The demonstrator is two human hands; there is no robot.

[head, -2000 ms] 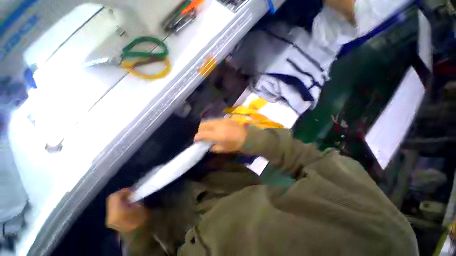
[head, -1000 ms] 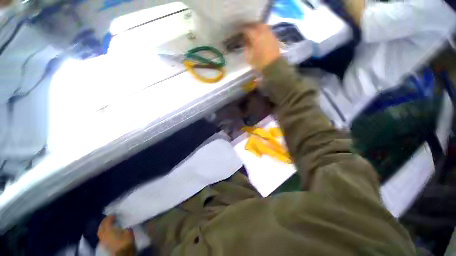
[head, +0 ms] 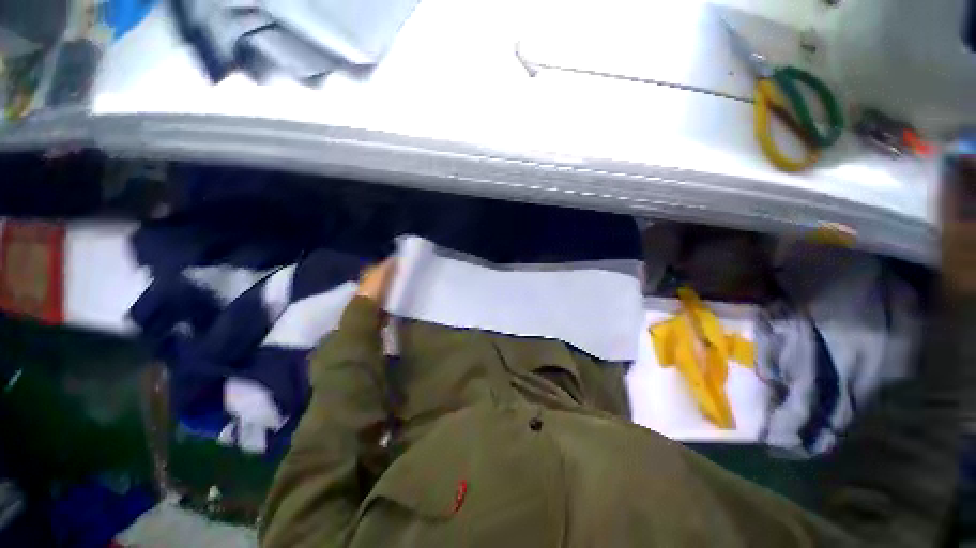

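A long pale strip (head: pixel 524 305) with navy cloth (head: pixel 482 230) along its upper side lies across the wearer's lap. My left hand (head: pixel 375 280) is at the strip's left end, its fingers partly hidden behind the folded pale edge. My right sleeve (head: pixel 910 450) runs up the right edge of the picture. A blurred brownish shape at that edge may be my right hand; its fingers and anything in them cannot be made out.
Scissors (head: pixel 794 118) with yellow and green loops lie on the white table (head: pixel 642 134). Grey cloth (head: pixel 321 32) lies on it too. Yellow pieces (head: pixel 701 353) rest on a white surface (head: pixel 658 401). Navy-and-white pieces (head: pixel 230 321) are heaped left.
The view has swung left. My right hand, earlier over the table beyond the scissors, is now at or past the right edge. The pale strip now lies nearly level, its left end at my left hand.
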